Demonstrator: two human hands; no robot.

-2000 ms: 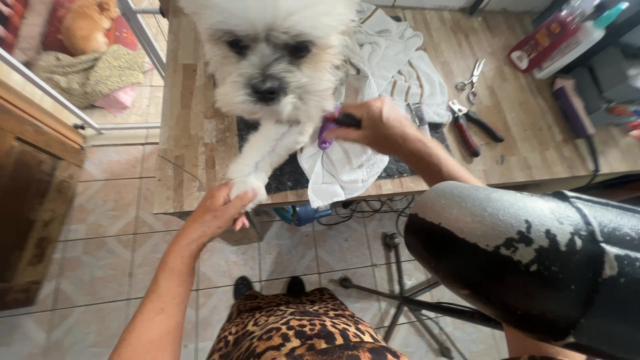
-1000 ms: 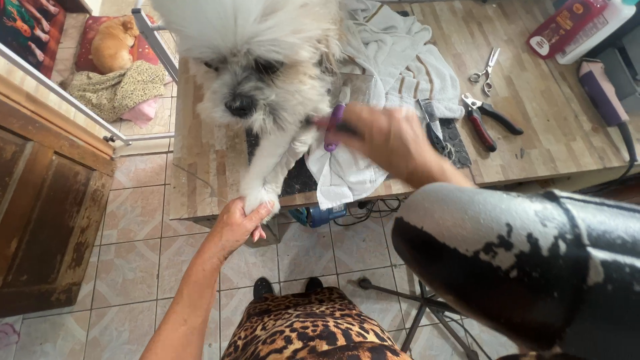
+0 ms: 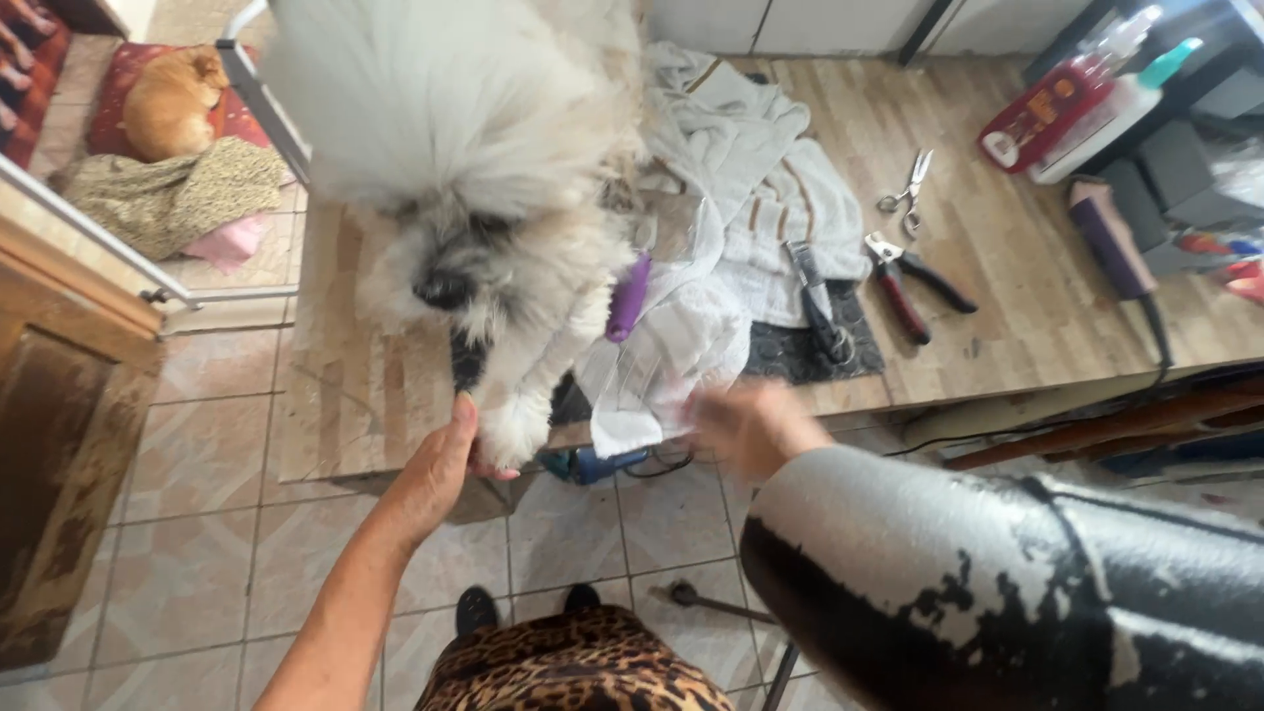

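A fluffy white dog [image 3: 474, 128] stands on the wooden table with its head lowered. My left hand [image 3: 449, 469] holds its front paw [image 3: 513, 434] at the table's front edge; the fingers are partly hidden behind the fur. My right hand [image 3: 741, 420] is blurred, just over the front edge beside a crumpled white cloth [image 3: 681, 346]; its fingers and whether it holds anything cannot be made out. A purple-handled grooming tool [image 3: 628, 296] lies on the cloth against the dog's leg. Nearby on a black mat [image 3: 859, 336] lies a dark-handled tool [image 3: 815, 301].
Scissors [image 3: 908, 193], red-and-black nail clippers [image 3: 907, 286], a purple clipper [image 3: 1113, 237] and bottles [image 3: 1047, 114] are at the right of the table. A black lamp or dryer arm [image 3: 987, 583] fills the lower right. A tan dog [image 3: 173, 104] lies beyond the gate.
My right hand has let go of the purple-handled tool and moved away from the dog's leg toward the table's front edge. The dog's head has dipped. My left hand still holds a paw.
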